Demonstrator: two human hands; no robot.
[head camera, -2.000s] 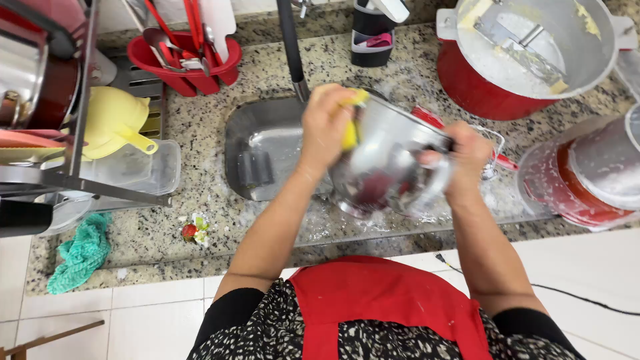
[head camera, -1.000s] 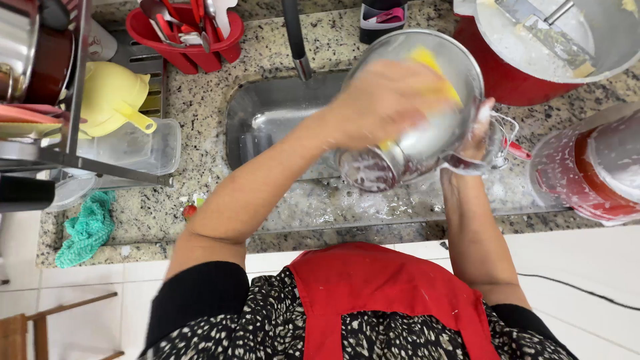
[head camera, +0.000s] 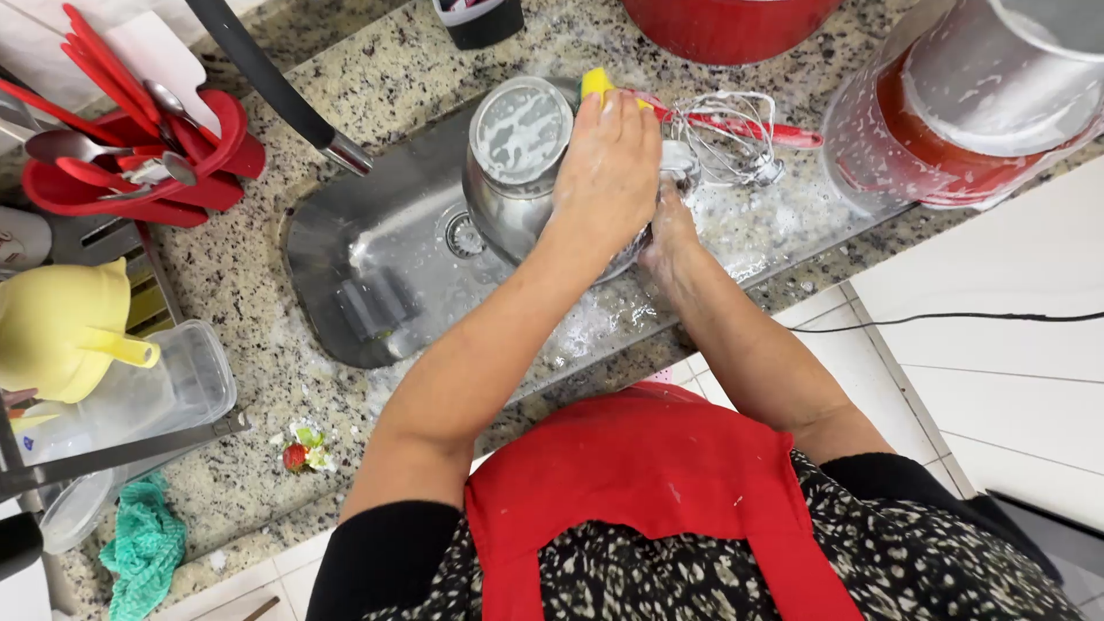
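A stainless steel mixer bowl (head camera: 504, 211) is tilted over the sink (head camera: 414, 285), its soapy base facing up. My left hand (head camera: 608, 155) presses a yellow sponge (head camera: 597, 82) against the side of the bowl near its handle (head camera: 679, 162). Beneath the handle, my right hand (head camera: 671, 228) grips the bowl; its fingers are mostly hidden behind the metal. A wire whisk (head camera: 729, 138) and a red-handled utensil (head camera: 785, 135) lie just beyond, on the wet counter.
A black faucet (head camera: 267, 86) arches over the sink. Left are a red utensil holder (head camera: 203, 185), yellow funnel (head camera: 65, 328), plastic container (head camera: 185, 379), strawberry scrap (head camera: 295, 457) and green cloth (head camera: 145, 543). A red pot (head camera: 733, 30) and soapy containers (head camera: 931, 129) stand right.
The bowl has turned from its round opening facing the view to its base facing up. My left hand with the sponge has moved from inside the bowl to its outer side. The view has shifted closer.
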